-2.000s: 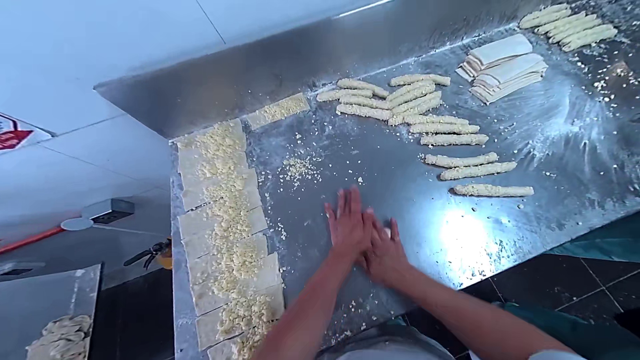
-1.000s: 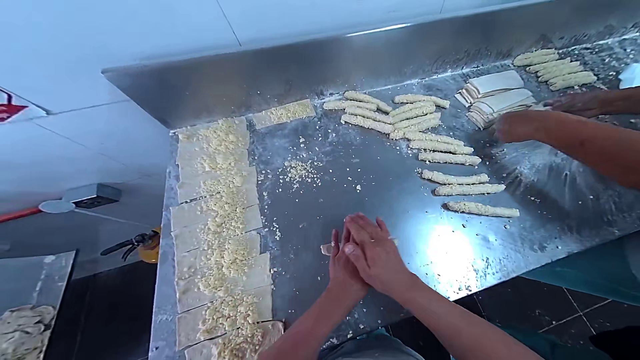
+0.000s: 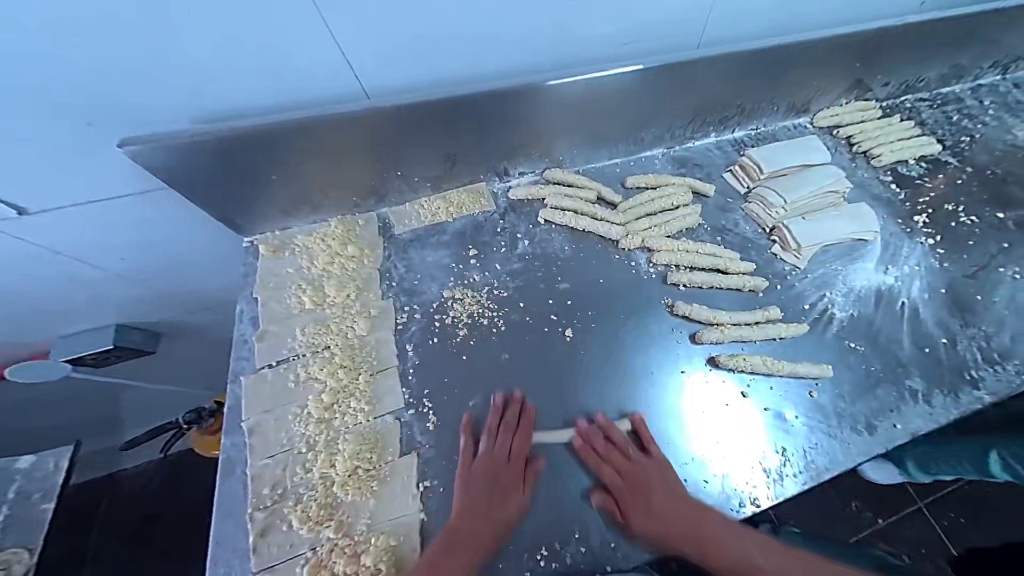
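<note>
Both of my hands lie palm down on a thin dough roll (image 3: 556, 435) at the near middle of the steel table. My left hand (image 3: 498, 460) covers its left end, fingers nearly straight. Over its right part rests my right hand (image 3: 628, 472), slightly blurred, with the tip of the roll showing past the fingers. To the left runs a column of overlapping flat dough pieces (image 3: 272, 392) topped with pale crumbs (image 3: 336, 384). One more crumb-topped dough strip (image 3: 444, 206) lies near the backsplash. Crumb-coated dough sticks (image 3: 772, 366) lie beyond my right hand.
Stacked folded dough sheets (image 3: 812, 188) and several more coated sticks (image 3: 900, 136) are at the back right. Loose crumbs (image 3: 472, 310) dot the steel table (image 3: 520, 352). Behind rises a metal backsplash (image 3: 480, 128). A person's leg (image 3: 944, 458) shows beyond the near right edge.
My hands, together one second ago, are now apart with a thin roll showing between them. Another person's arms, over the folded sheets a second ago, are gone from view.
</note>
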